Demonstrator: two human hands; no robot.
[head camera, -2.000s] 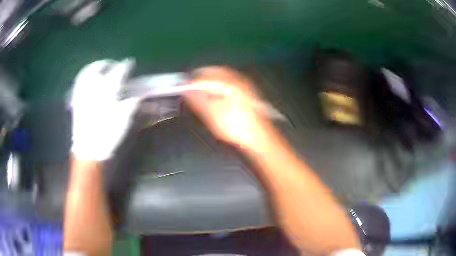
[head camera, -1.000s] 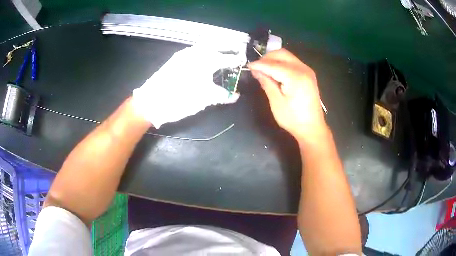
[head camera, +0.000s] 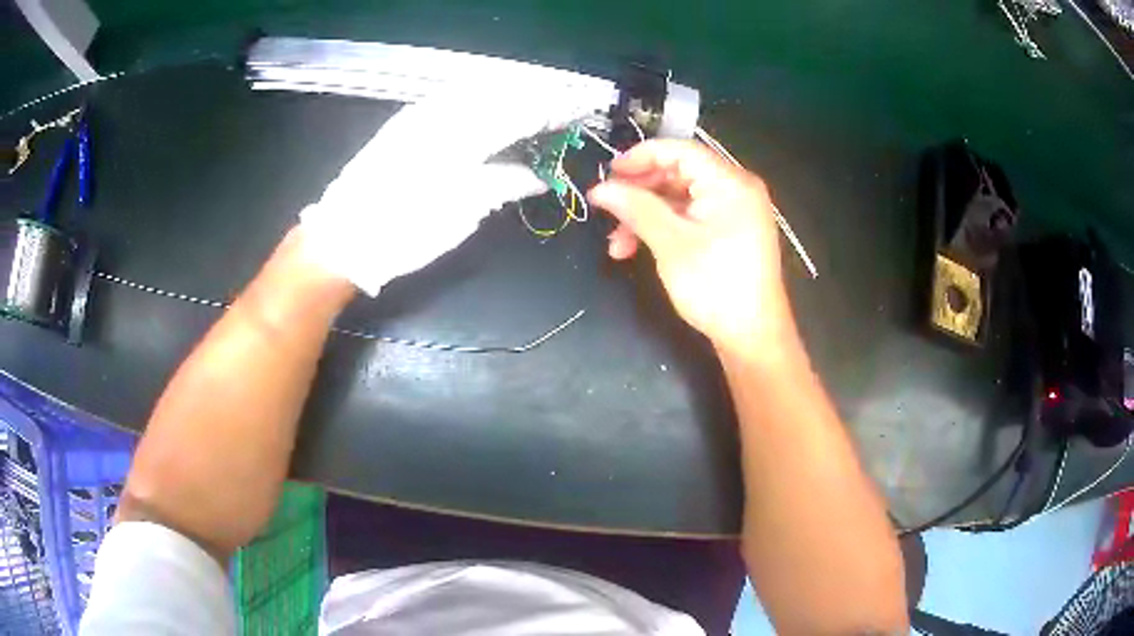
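My left hand (head camera: 417, 186), in a white glove, holds a small green circuit board (head camera: 556, 162) between its fingertips. Thin white lead wires (head camera: 580, 199) and a yellow one loop off the board. A long silvery ribbed metal assembly (head camera: 336, 67) lies behind the glove, with a black collar and a short silver motor (head camera: 682, 111) at its right end. My right hand (head camera: 709, 230), bare, has its thumb and fingertips together beside the leads, just right of the board; whether it pinches a lead is hard to tell. A white wire extends right from the motor end.
Solder wire (head camera: 429, 343) runs across the bench from the spool (head camera: 35, 267) at left, with blue-handled cutters (head camera: 69, 170) behind it. At right stand the iron stand with yellow sponge (head camera: 956, 298) and a black soldering station (head camera: 1072, 336). A blue-purple crate (head camera: 93, 497) is lower left.
My right fingertips have moved slightly down and left, and the board has shifted up and left in the glove. The yellow wire loop now shows below the board. The assembly stays in place.
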